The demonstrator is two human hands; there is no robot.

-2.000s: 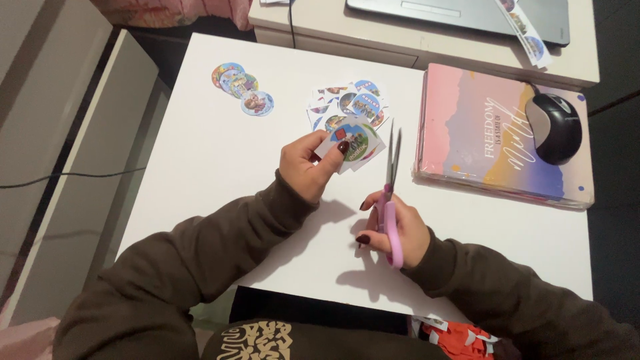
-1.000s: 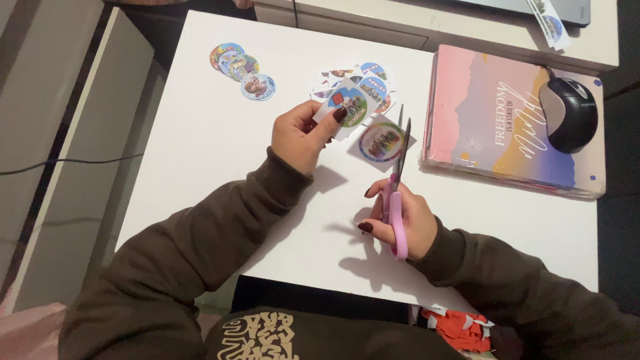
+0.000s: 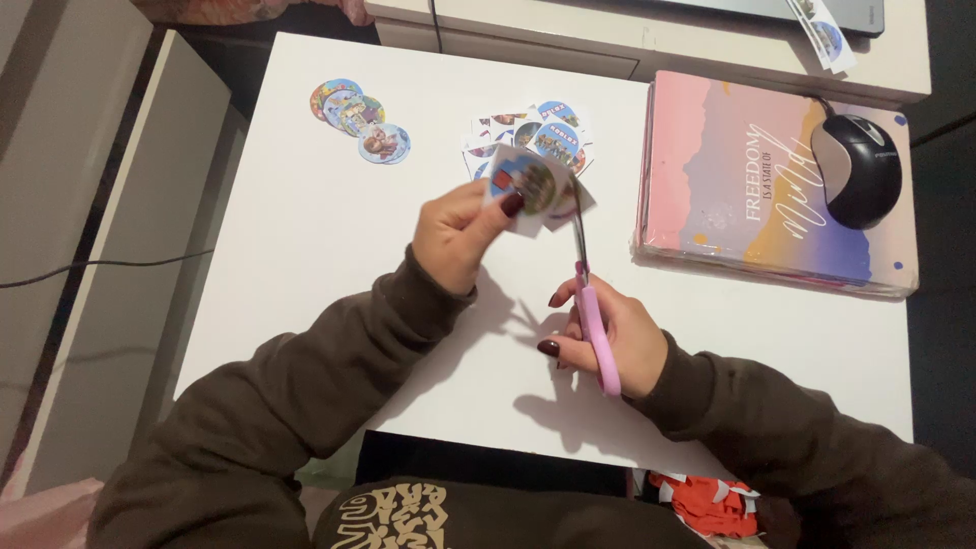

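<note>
My left hand [image 3: 461, 232] pinches small square paper pieces with round printed pictures [image 3: 526, 187] between thumb and fingers, above the white table. My right hand [image 3: 610, 332] holds pink-handled scissors [image 3: 598, 335], their blades pointing up and meeting the right side of the held paper. Whether the blades are cutting into it is blurred. Behind the held paper lies a loose pile of uncut printed paper pieces [image 3: 557, 141]. Several cut-out round paper pictures [image 3: 383, 143] overlap at the upper left of the table.
A thick notebook with a pastel cover [image 3: 709, 168] lies on the right, a black computer mouse [image 3: 862, 171] on top. Behind the white table [image 3: 305, 305] stand a pale desk [image 3: 503, 38], a laptop's edge [image 3: 762, 11] and printed paper strips [image 3: 827, 42]. Red and white material [image 3: 709, 503] sits below the front edge.
The paper piece that stood apart near the blades one second ago is now drawn close against the pieces in my left hand. The scissors remain in my right hand.
</note>
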